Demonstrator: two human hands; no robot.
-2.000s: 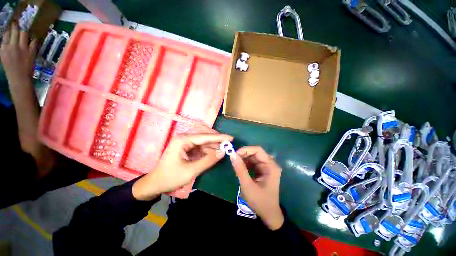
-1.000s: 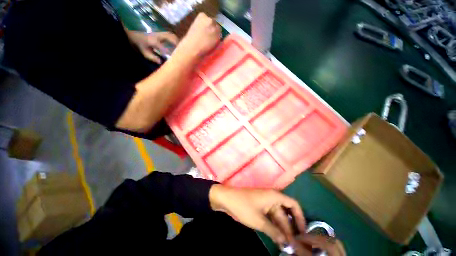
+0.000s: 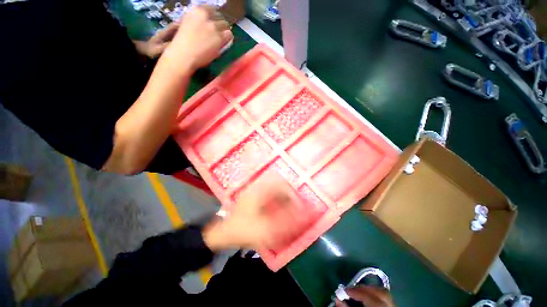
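Note:
The pink-red parts tray (image 3: 384, 165) lies in the middle; two of its compartments hold tiny clear parts (image 3: 294, 117). My left hand (image 3: 255, 216) is over the tray's near compartments, motion-blurred; its fingertips and anything in them are not clear. My right hand (image 3: 369, 295) is at the bottom edge, partly cut off. It holds a looped product (image 3: 375, 273), with a white part (image 3: 341, 292) by the fingertips. The brown cardboard box (image 3: 420, 210) is right of the tray, with a few white parts (image 3: 478, 217) inside.
A co-worker's arms (image 3: 174, 78) reach in at upper left, close to the tray. A pale post (image 3: 295, 33) stands behind the tray. Looped products (image 3: 471, 81) lie on the green surface, one touching the box's back, more heaped at upper right. Cardboard carton (image 3: 54, 252) on the floor.
My left hand has left my right hand and moved up-left over the tray. The view has shifted slightly. The co-worker's hands have moved a little away from the tray.

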